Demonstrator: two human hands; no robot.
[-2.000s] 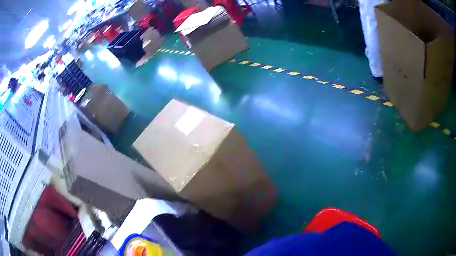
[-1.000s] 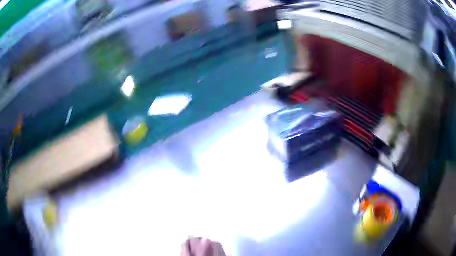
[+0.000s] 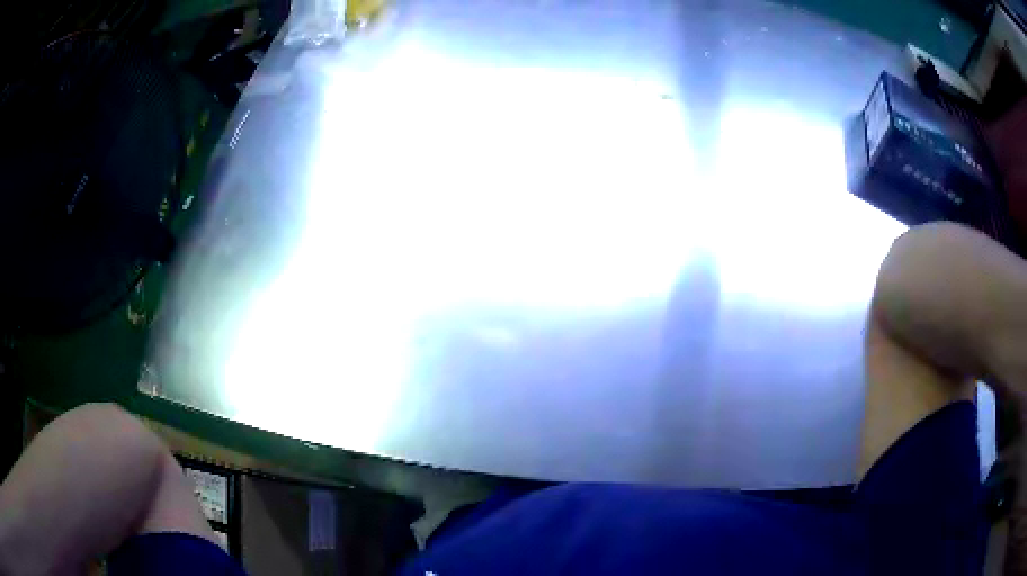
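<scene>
A dark retail product box [image 3: 923, 152] with white print lies at the right of the shiny metal-topped table [image 3: 541, 383], by the machine outlet. My bare left arm shows bent at the lower left edge, and my bare right arm shows bent at the right edge, in front of the table's right end. Both hands are out of the picture. No hand is seen touching the box.
Dark boxes with pale labels [image 3: 208, 495] show below the table's front edge at lower left. A large black fan [image 3: 90, 191] stands at the left. A clear plastic bag [image 3: 315, 20] with something yellow lies at the far left table edge. Strong glare covers the table.
The view has swung down and left over the table. The product box now shows at the right edge. Both bent arms have come into view, and the tape gun is out of view.
</scene>
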